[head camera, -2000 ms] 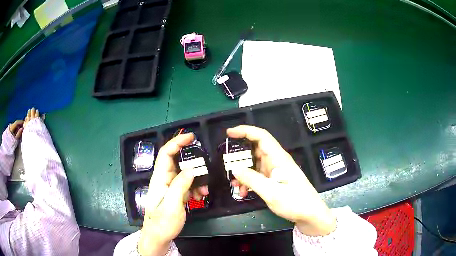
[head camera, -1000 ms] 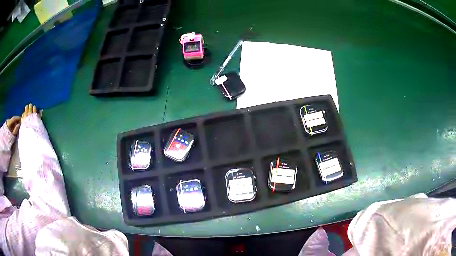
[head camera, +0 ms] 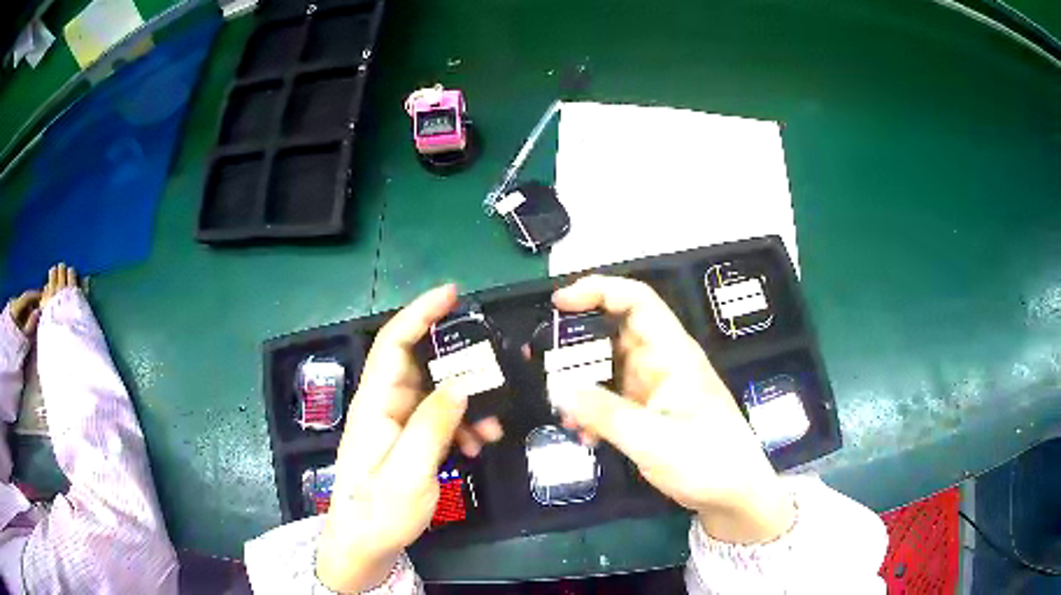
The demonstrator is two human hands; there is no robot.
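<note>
My left hand (head camera: 390, 447) holds a smartwatch body (head camera: 465, 355) between fingers and thumb, its dark screen lit with text and white strips across it. My right hand (head camera: 663, 418) holds a second smartwatch body (head camera: 578, 360) with a similar screen. Both are held above the black ten-pocket foam tray (head camera: 652, 270). More watches lie in its pockets, among them one at the upper left (head camera: 319, 393), one at the lower middle (head camera: 562, 466) and one at the upper right (head camera: 739, 300). My hands hide some of the pockets.
Behind the tray are a pink tally counter (head camera: 439, 126), a pen (head camera: 526, 153), a separate watch unit (head camera: 536, 217) and a white paper sheet (head camera: 675, 174). An empty foam tray (head camera: 279, 122) and blue mat (head camera: 111, 151) lie upper left. Another person's sleeve (head camera: 93, 430) is at left, a red stool (head camera: 919, 544) below right.
One second ago no hands were over the tray and the watches lay in their pockets. Now both hands are above it, each holding a watch. The view has shifted slightly.
</note>
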